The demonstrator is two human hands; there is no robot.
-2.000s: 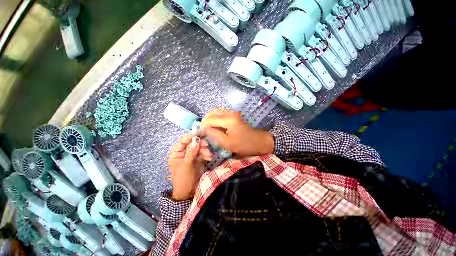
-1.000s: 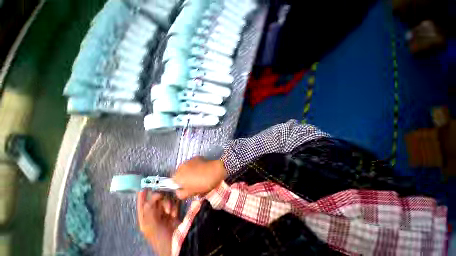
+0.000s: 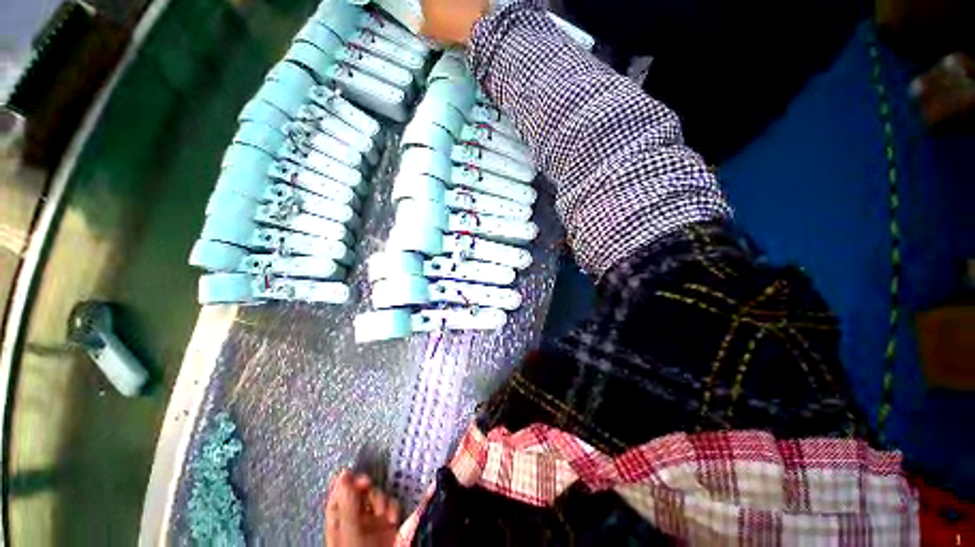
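My right hand (image 3: 454,19) is at the top edge, partly cut off, by the far fan bodies. A pale piece shows beside its fingers, but I cannot tell if it is gripped. My left hand (image 3: 361,513) is low at the bottom edge, blurred, fingers partly curled; whether it holds anything is unclear. Mint fan bodies with open handles lie in two rows, a left row (image 3: 305,227) and a right row (image 3: 489,228), with small red wires near the necks. A dotted pale pad sheet (image 3: 433,401) lies between the right row and my left hand.
A heap of tiny teal inserts (image 3: 216,486) lies at the lower left of the bubble wrap (image 3: 310,390). Beyond the pale metal edge (image 3: 190,411), one fan (image 3: 110,347) lies on the green conveyor (image 3: 139,214). Blue floor (image 3: 807,171) is on the right.
My right hand has left the fan handle near my left hand and reached to the far end of the rows. That fan is no longer by my left hand. The view has shifted.
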